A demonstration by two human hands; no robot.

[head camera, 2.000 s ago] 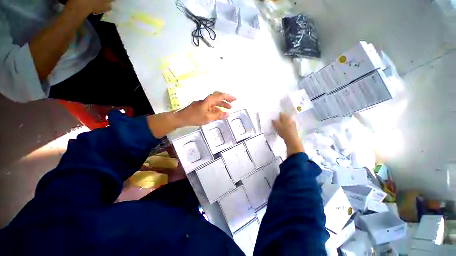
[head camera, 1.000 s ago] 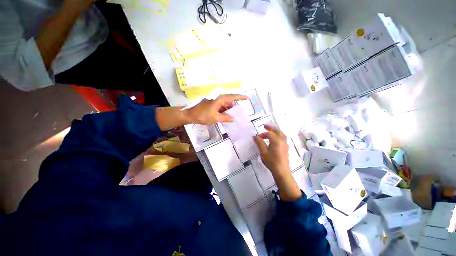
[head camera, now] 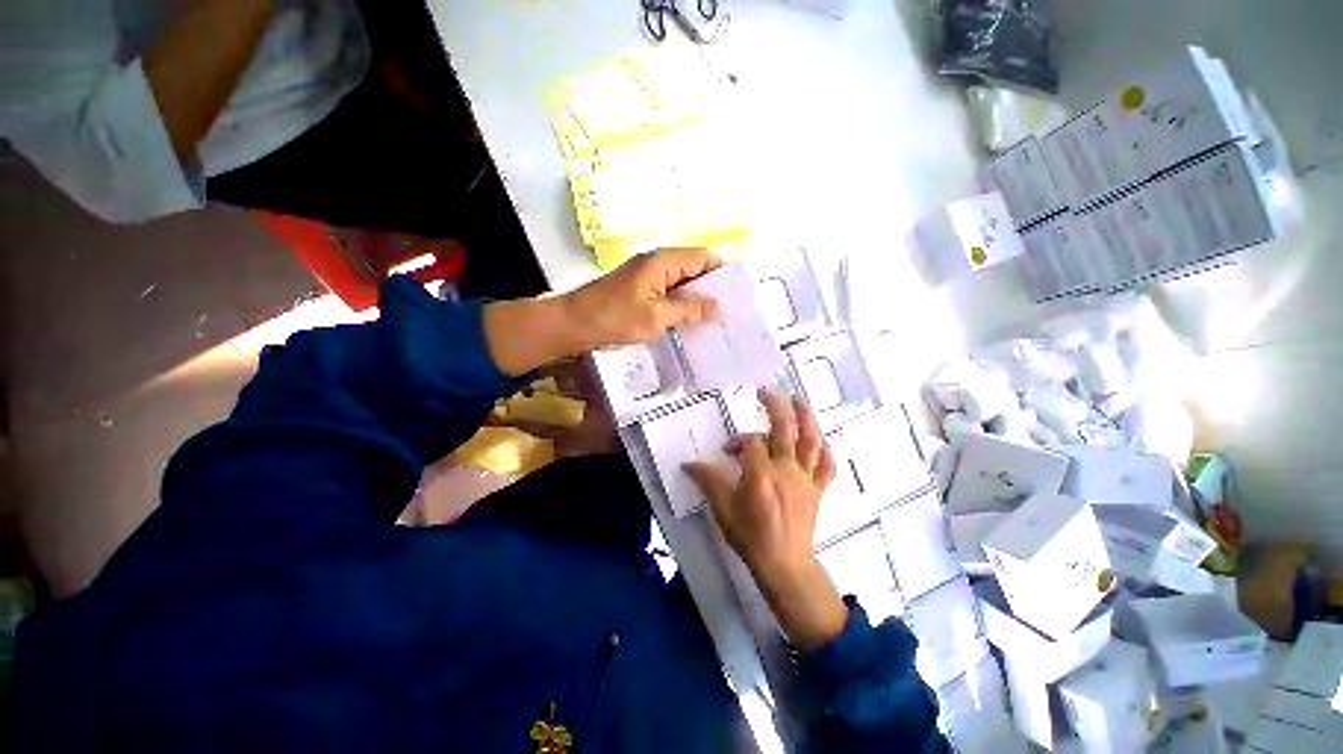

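Note:
White box bases (head camera: 888, 449) stand in tight rows on the table. Three at the far end show rounded outlines inside, one of them at the right (head camera: 835, 379); nearer ones show flat white faces. My left hand (head camera: 648, 307) holds a flat white piece (head camera: 732, 336), likely a leaflet, between thumb and fingers over the far rows. My right hand (head camera: 769, 494) is palm down with its fingers spread over the bases just nearer to me. It covers part of them, and whether it touches a piece cannot be told.
Yellow sheets (head camera: 648, 148) lie beyond the rows. A white box with a gold dot (head camera: 969, 236), printed boxes (head camera: 1149, 214), small white pieces (head camera: 1016, 386) and heaped lids (head camera: 1049, 560) are at the right. A person's arm (head camera: 206, 67) is at upper left, near a red stool (head camera: 332, 262).
My left hand, empty at first, took hold of the flat white piece. My right hand left the gold-dot box and moved over the bases, now nearer to me. The view has shifted.

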